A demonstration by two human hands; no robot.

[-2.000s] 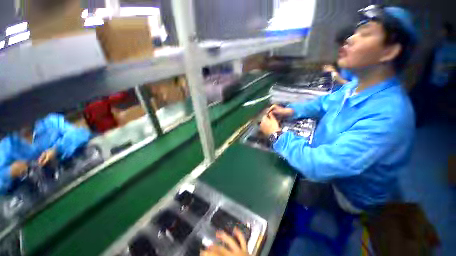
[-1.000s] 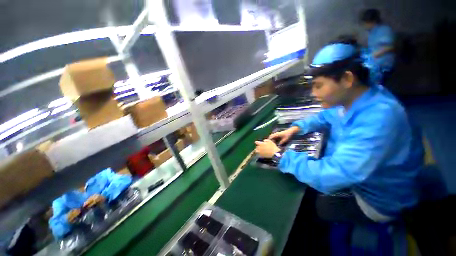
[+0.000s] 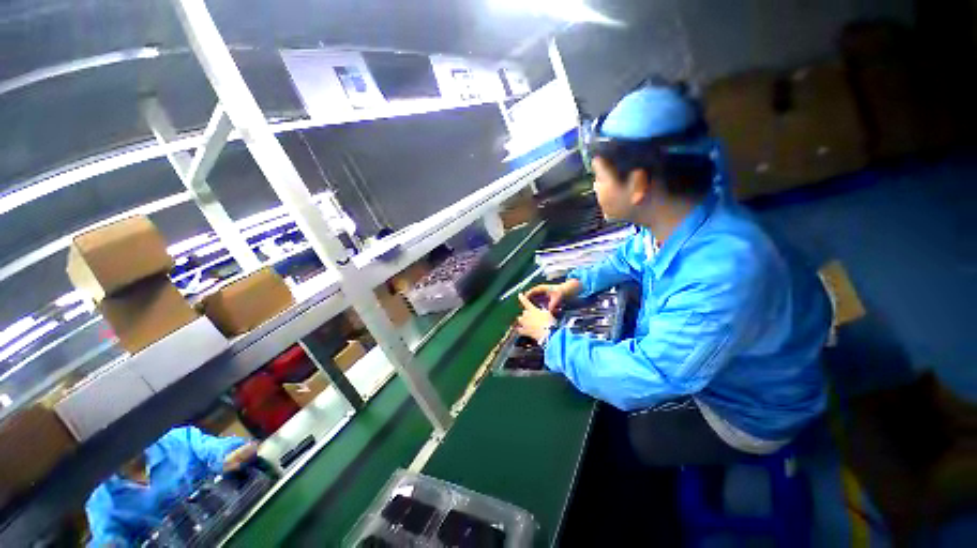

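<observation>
A clear blister tray (image 3: 519, 522) lies on the green worktop at the bottom centre, cut off by the lower edge. Its visible pockets hold black handsets, one at the left (image 3: 409, 512) and one at the right (image 3: 469, 529). They look plain dark; details are blurred. Neither of my hands is in the picture.
A seated person in a blue smock (image 3: 707, 310) works at a tray (image 3: 520, 360) farther along the worktop (image 3: 504, 439). A white post (image 3: 391, 359) stands beside the green conveyor belt (image 3: 348, 460). Across it, another blue-smocked person (image 3: 177, 476) handles a tray. Cartons (image 3: 118, 257) sit on the shelf.
My view has swung right and up. The fingers seen over the tray two seconds ago are out of the picture. The tray shows lower in view. The neighbouring person's head has lowered, then turned away.
</observation>
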